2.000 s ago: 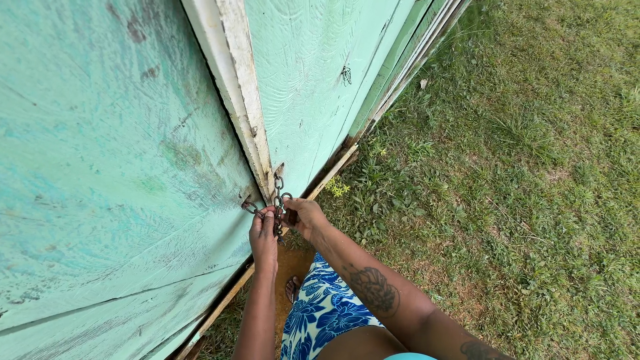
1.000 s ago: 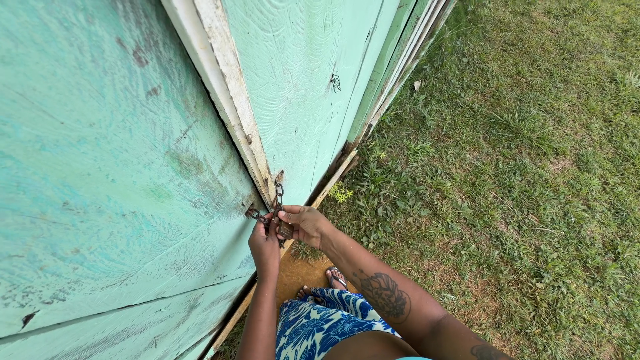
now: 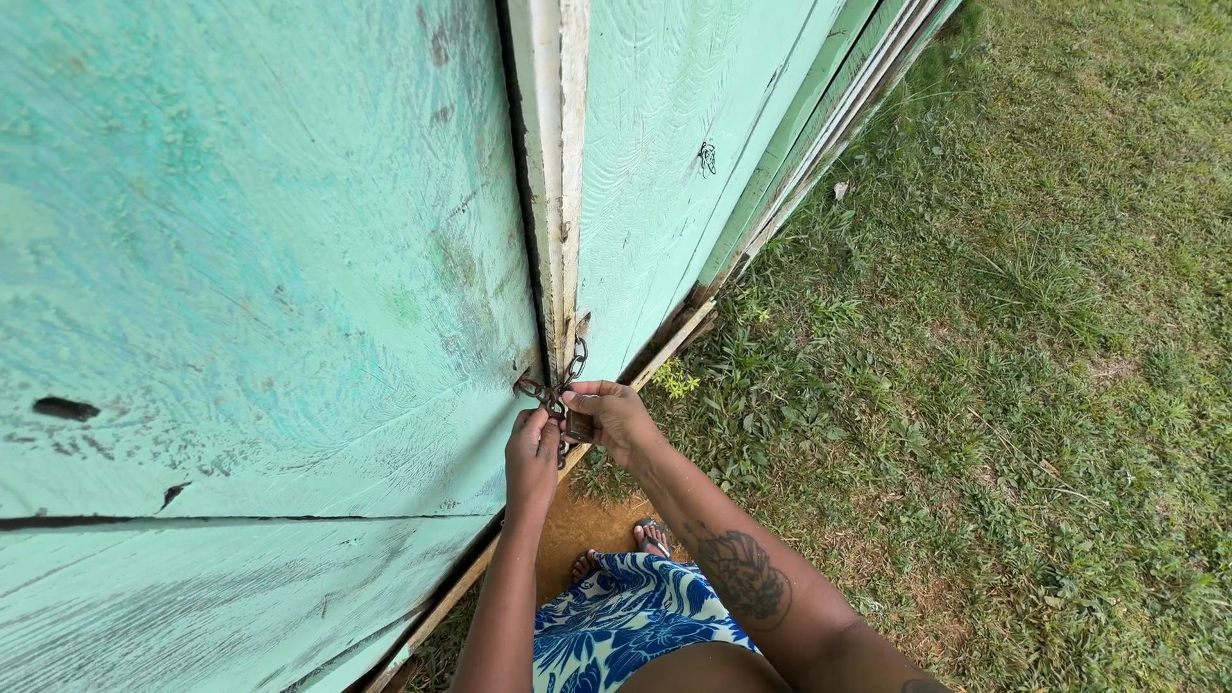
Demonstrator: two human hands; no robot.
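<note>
A rusty metal chain (image 3: 578, 358) runs through the green painted wooden door (image 3: 404, 289) and the panel beside it, across a white wooden strip (image 3: 551, 173). My left hand (image 3: 532, 452) pinches the chain low down, where its end links hang below the fingers. Just to the right, my right hand (image 3: 613, 420) holds a brown, rusty padlock (image 3: 578, 426) between thumb and fingers, close against the chain. Fingers partly hide the padlock's shackle, so whether it is fastened cannot be told.
A wooden sill board (image 3: 679, 339) runs along the foot of the wall. Grass (image 3: 1011, 385) spreads to the right. My sandalled feet (image 3: 652, 539) stand on bare brown soil (image 3: 587, 520) below my hands. A small bent wire (image 3: 707, 158) sticks to the right panel.
Both hands stay at the chain. The padlock shows more plainly in my right hand than two seconds ago, and my feet have come into fuller view.
</note>
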